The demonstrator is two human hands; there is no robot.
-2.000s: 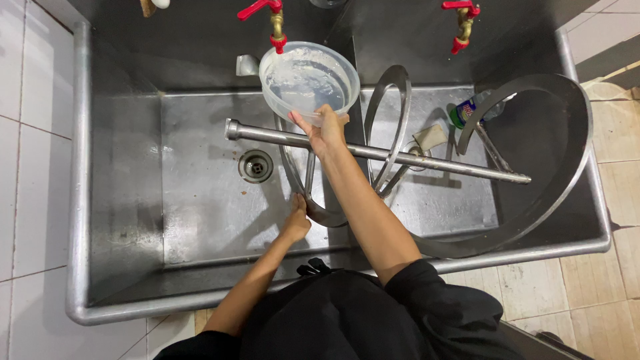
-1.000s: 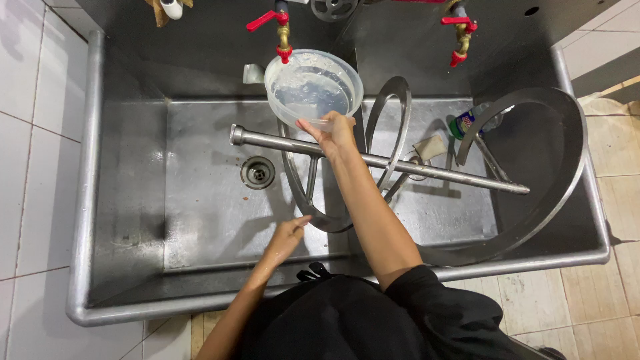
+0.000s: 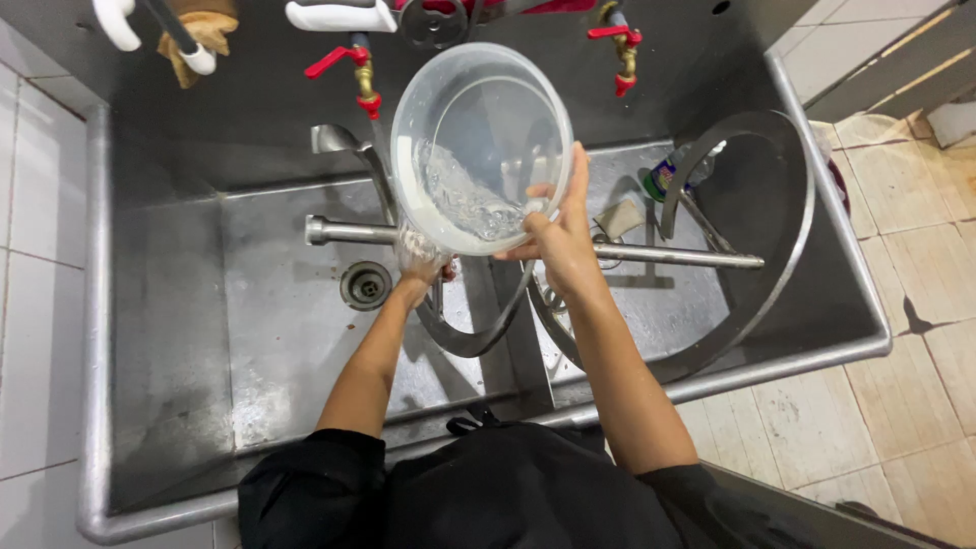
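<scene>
My right hand (image 3: 560,236) grips the rim of a clear plastic tub (image 3: 496,130), which is tilted with water pooled at its lower side. Below the tub's lower left edge, my left hand (image 3: 423,255) is at the steel shaft of a large spiral mixing attachment (image 3: 686,257), with water running over it. Its fingers are partly hidden, so its hold cannot be told. The spiral's flat steel ribbon (image 3: 797,229) curves across both basins of a stainless steel sink (image 3: 297,328), and the shaft lies over the divider.
Two brass taps with red handles (image 3: 366,80) (image 3: 625,57) are on the back wall. A drain (image 3: 366,286) lies in the left basin. In the right basin are a green-labelled plastic bottle (image 3: 662,179) and a pale sponge-like piece (image 3: 619,219). A brown cloth (image 3: 206,30) hangs at upper left.
The tub has come away from beneath the left tap and is tilted, its water now at the lower side. My left hand has moved up from the lower ribbon to the shaft.
</scene>
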